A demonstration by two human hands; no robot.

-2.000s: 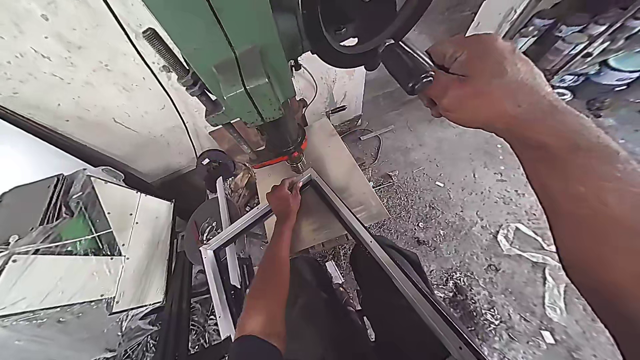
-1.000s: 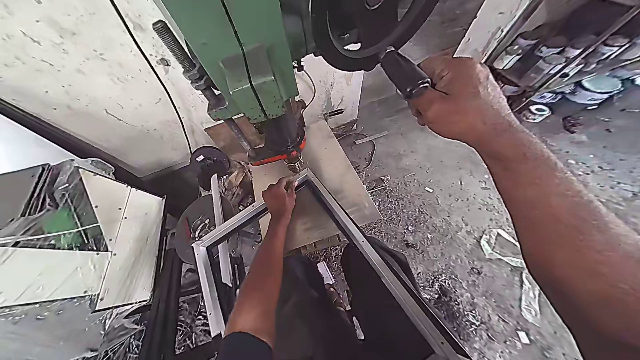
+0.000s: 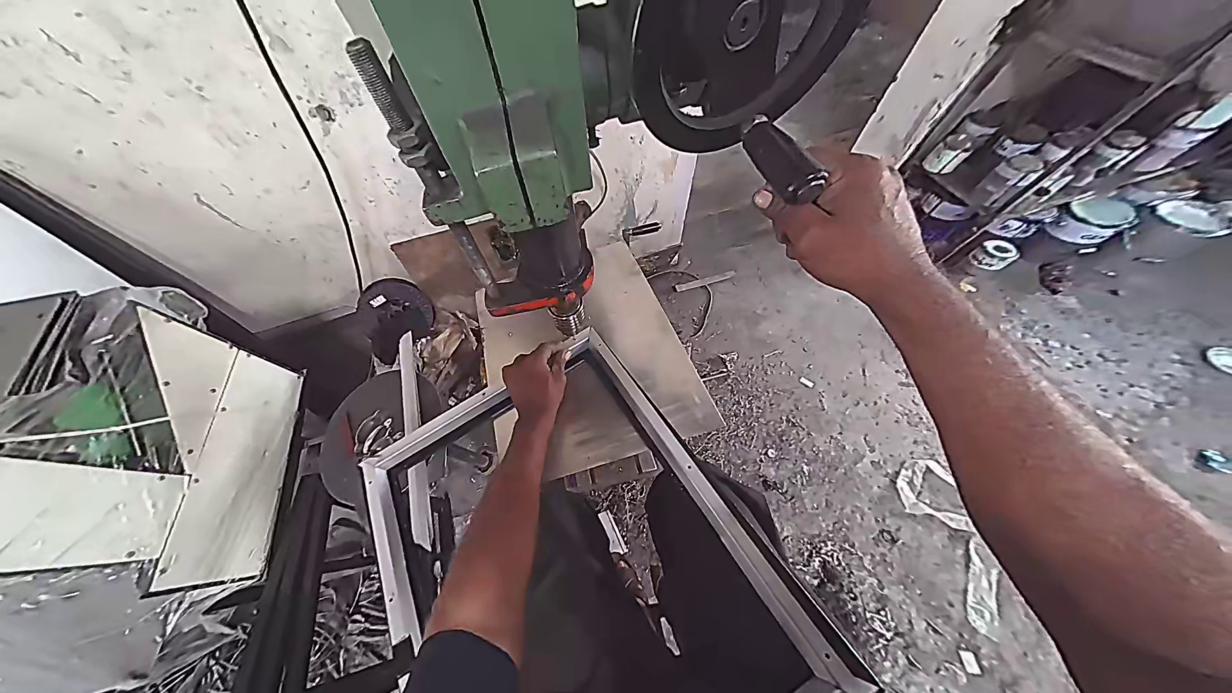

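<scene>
A green drill press (image 3: 525,115) stands in front of me, its chuck (image 3: 568,316) low over a flat board (image 3: 645,332) on the machine's table. My left hand (image 3: 536,380) grips a metal frame (image 3: 674,457) near its corner, right below the chuck. The frame rests partly on the board and reaches back toward my legs. My right hand (image 3: 847,221) is closed on the black handle (image 3: 784,162) of the press's handwheel (image 3: 751,67). Whether the bit touches the frame is hidden.
Cream metal panels (image 3: 226,452) lie at the left over plastic sheeting. A dark round disc (image 3: 371,433) and a loose metal strip (image 3: 416,438) are beside the frame. Metal shavings (image 3: 770,510) cover the floor. Cans and tubs (image 3: 1097,217) stand around a rack at upper right.
The handwheel's handle and my right hand on it have shifted slightly between the frames. My left hand stays on the frame's corner. The view has moved a little.
</scene>
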